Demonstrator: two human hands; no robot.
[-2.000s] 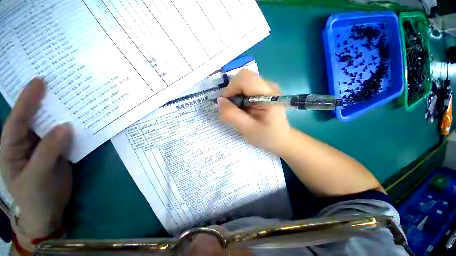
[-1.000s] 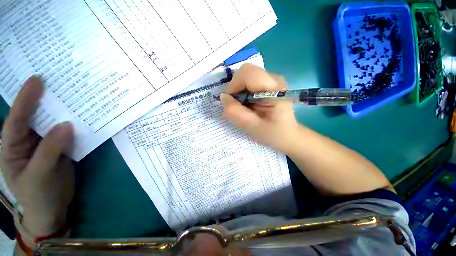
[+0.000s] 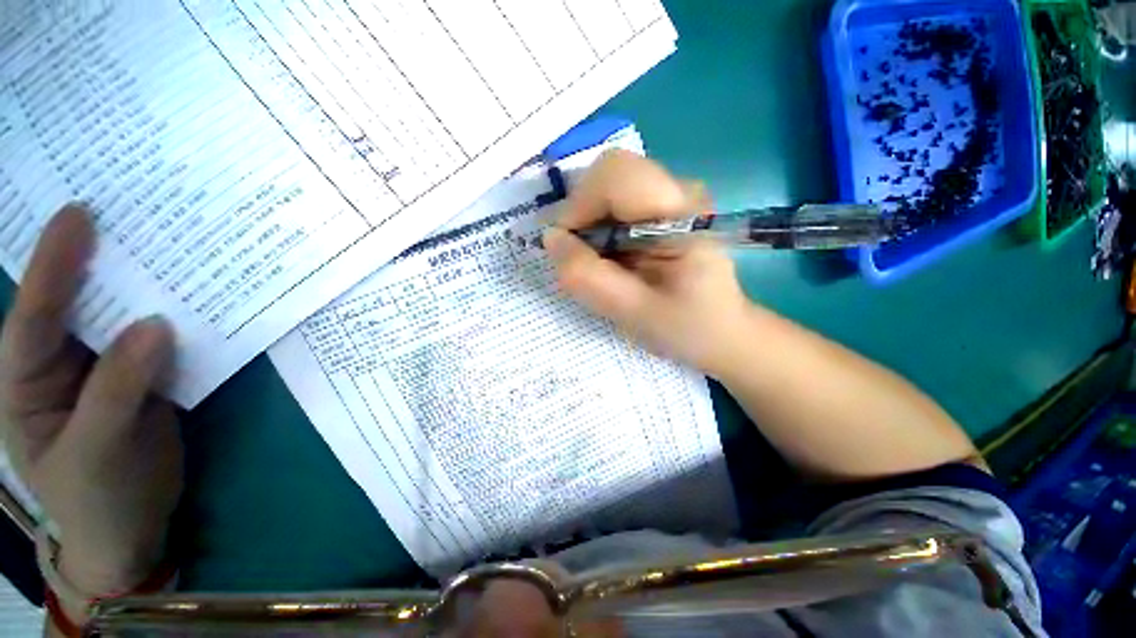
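Observation:
My right hand (image 3: pixel 654 256) grips a clear-barrelled pen (image 3: pixel 760 228), its tip near the title at the top of a dense printed form (image 3: pixel 498 399) on the green bench. The pen's rear end points right and is blurred. My left hand (image 3: pixel 106 386) holds the lower left edge of a ruled table form (image 3: pixel 287 137) between thumb and fingers. This sheet overlaps the upper left of the dense form and has a few handwritten marks in a narrow column. A blue clipboard corner (image 3: pixel 588 135) shows between the papers.
A blue tray (image 3: pixel 860 187) with many tiny black pieces stands at the upper right. A green basket (image 3: pixel 1040 187) with dark parts is beside it. Below the bench edge at lower right is a blue bin (image 3: pixel 1084 536). Gold eyeglass frames (image 3: pixel 747 567) cross the bottom of the view.
The pen tip shifts slightly over the form's title area, and fresh-looking small marks show there. My left hand keeps its hold on the table form. The trays sit a little differently in view.

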